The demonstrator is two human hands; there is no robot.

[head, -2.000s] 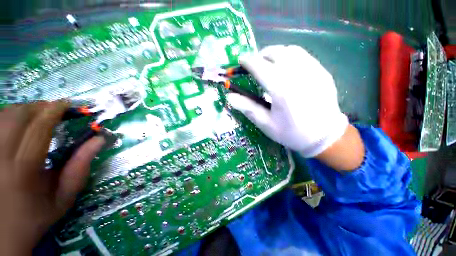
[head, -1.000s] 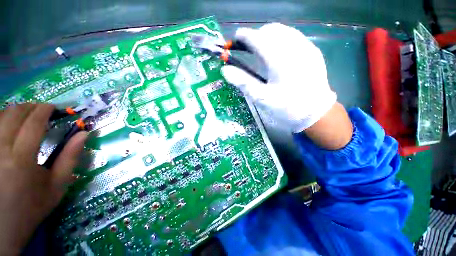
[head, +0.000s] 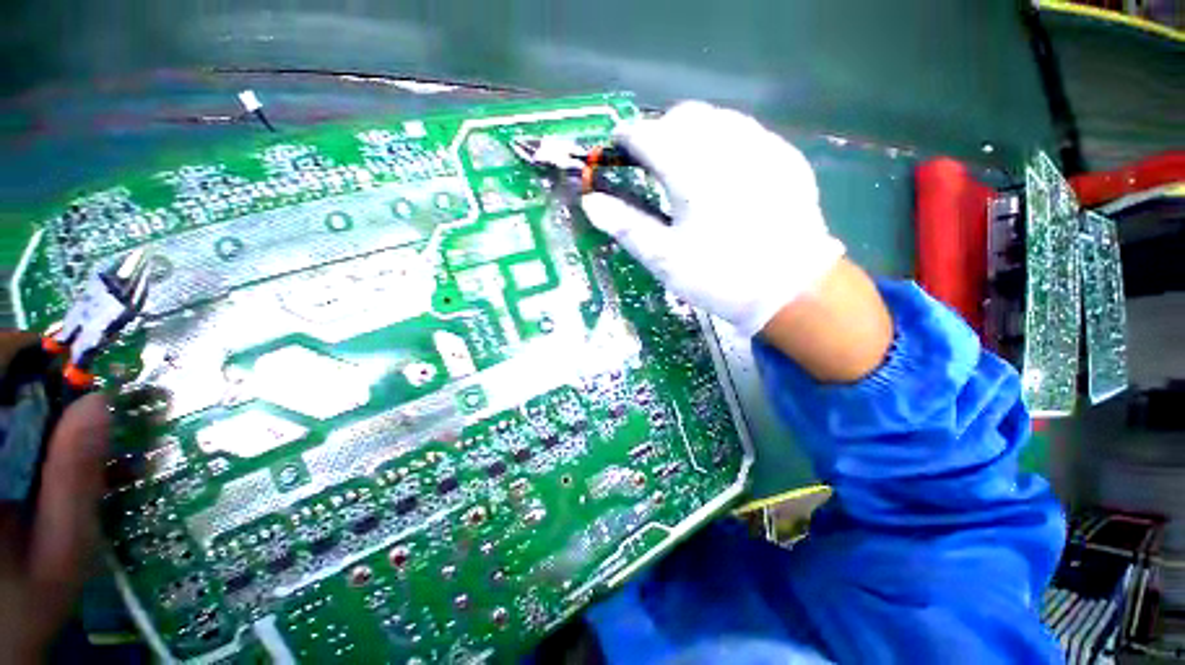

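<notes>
A large green circuit board [head: 377, 429] lies solder side up in front of me, tilted in view. My left hand [head: 59, 481], bare and cut off by the left edge, holds diagonal cutters [head: 98, 318] with orange bands. Their silver jaws are over the board's upper left part. My right hand [head: 734, 214], in a white glove, holds a second pair of cutters [head: 572, 159]. Their jaws are at the board's top right corner area. Whether either jaw touches a lead cannot be told.
Further right, boards [head: 1050, 292] stand edge-on in view beside a red pad [head: 949, 240]. A small white-topped part [head: 250, 101] lies behind the board on the dark green bench [head: 520, 46]. A yellow edge strip [head: 786, 498] shows by my blue sleeve.
My left hand and its cutters have moved left, away from the board's middle. The right cutters have moved from the inner area to the top right corner. The view has shifted.
</notes>
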